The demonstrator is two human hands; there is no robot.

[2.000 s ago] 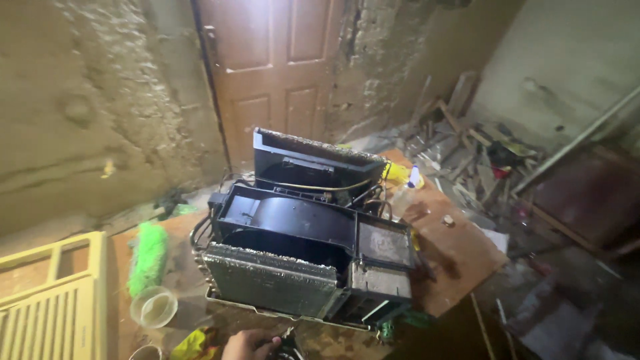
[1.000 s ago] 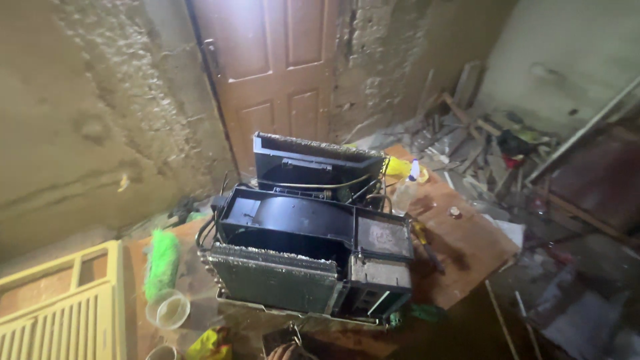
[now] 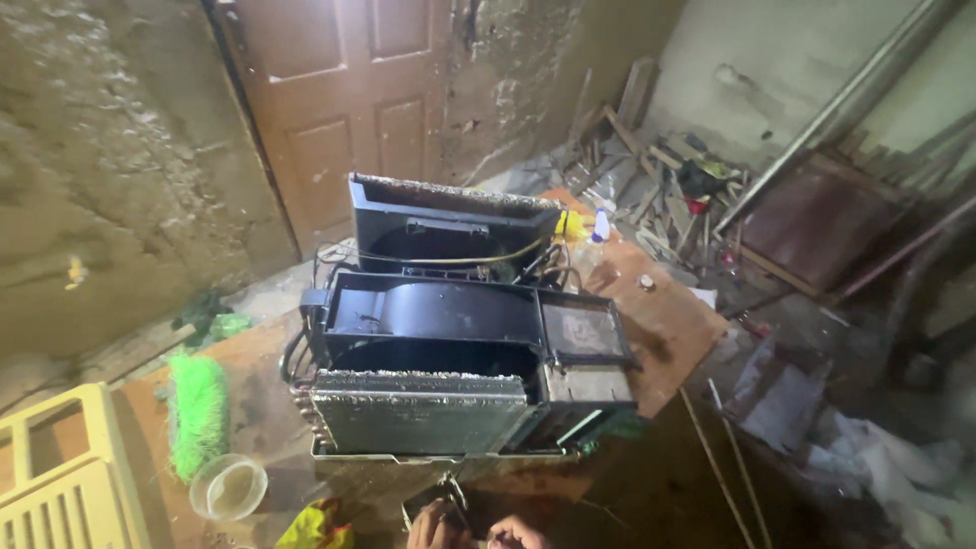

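Observation:
An opened window air conditioner [image 3: 435, 313], with its black plastic housing and finned coils exposed, stands on a wooden table. Below its front edge, at the bottom of the view, my left hand [image 3: 436, 526] is at a small dark open container [image 3: 415, 509] with metal pieces sticking up; whether its fingers grip something is unclear. My right hand [image 3: 517, 532] is close beside it, fingers bent, partly cut off by the frame edge. A green bristly brush [image 3: 198, 415] and a clear plastic cup [image 3: 229, 488] lie to the left, near a yellow and red wrapper [image 3: 316, 524].
A cream slatted plastic grille [image 3: 69, 473] lies at the left edge. Behind the unit are a spray bottle [image 3: 601, 226] and a yellow bag [image 3: 573, 225] on the table [image 3: 679, 335]. Scrap wood [image 3: 656, 175] and debris cover the floor at right; a brown door [image 3: 343, 114] is behind.
Two hands now show at the bottom edge, where only one showed two seconds ago. The air conditioner, brush and cup keep their places on the table.

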